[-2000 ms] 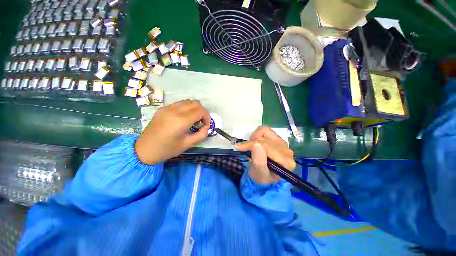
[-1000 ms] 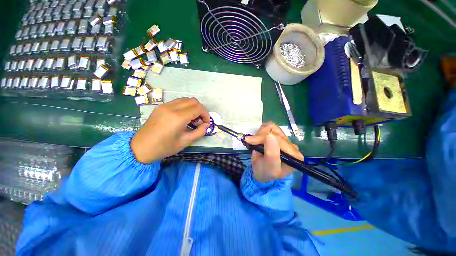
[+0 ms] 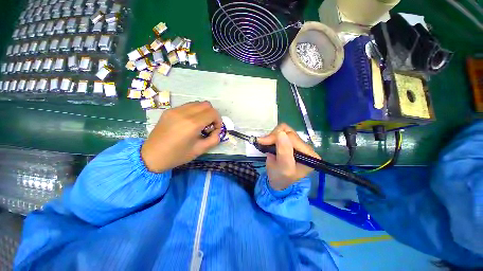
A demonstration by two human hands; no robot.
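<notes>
My right hand [image 3: 286, 156] is closed around the black soldering iron [image 3: 331, 168]. The iron's metal tip points left and meets the edge of a small round circuit board [image 3: 223, 132]. My left hand [image 3: 185, 133] pinches a small dark piece [image 3: 208, 129] at the board's left edge, and my fingers partly hide both. A white disc [image 3: 228, 123] lies just behind the board on the pale work plate [image 3: 243, 97]. Small silver battery cells [image 3: 158, 56] lie in a loose pile at the plate's left and back left.
A blister tray [image 3: 63, 45] of silver cells is at far left. A fume fan [image 3: 250, 33], a cream tub [image 3: 312, 54] of silvery bits, and a blue soldering station [image 3: 352, 87] with yellow sponge [image 3: 411, 96] stand behind. Tweezers [image 3: 303, 113] lie right of the plate. A person's blue sleeve [image 3: 458, 185] is at right.
The soldering iron's rear end has swung up and right, and my right hand has moved slightly right along with it. My left hand has stayed nearly in place.
</notes>
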